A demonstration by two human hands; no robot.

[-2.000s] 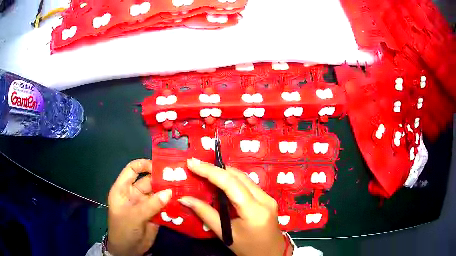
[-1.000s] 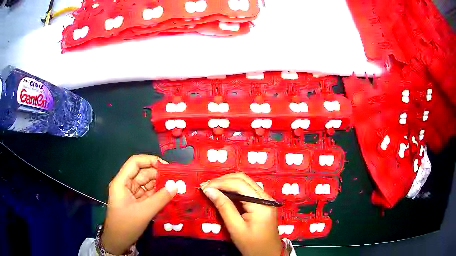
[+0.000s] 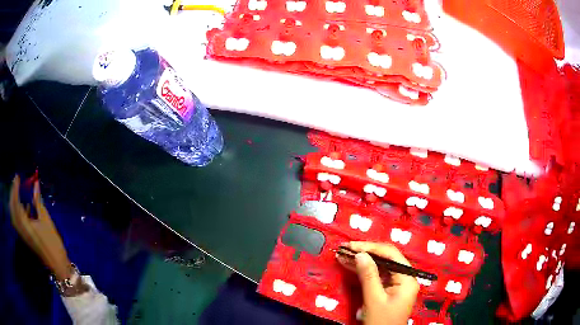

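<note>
The red motif sheet (image 3: 343, 254) with rows of white paired shapes lies on the dark green surface at the lower right. It has two open holes near its left edge, with dark green showing in the lower one. My right hand (image 3: 385, 282) is over the sheet and holds the black tweezers (image 3: 397, 263), their tip pointing left, near the holes. My left hand (image 3: 41, 232) is off the sheet at the far left, beyond the table edge, its fingers apart. A small blurred red bit shows near its fingertips.
A water bottle (image 3: 162, 105) lies left of the sheet. Stacked red sheets (image 3: 331, 47) lie on the white covered surface (image 3: 267, 92). An orange-red basket (image 3: 515, 22) is at the upper right. Draped red sheets (image 3: 531, 254) hang at the right. Something yellow shows at the top.
My left hand has left the sheet and moved far left. A second hole shows in the sheet where a motif was. The view has shifted left and turned; my right hand still holds the tweezers.
</note>
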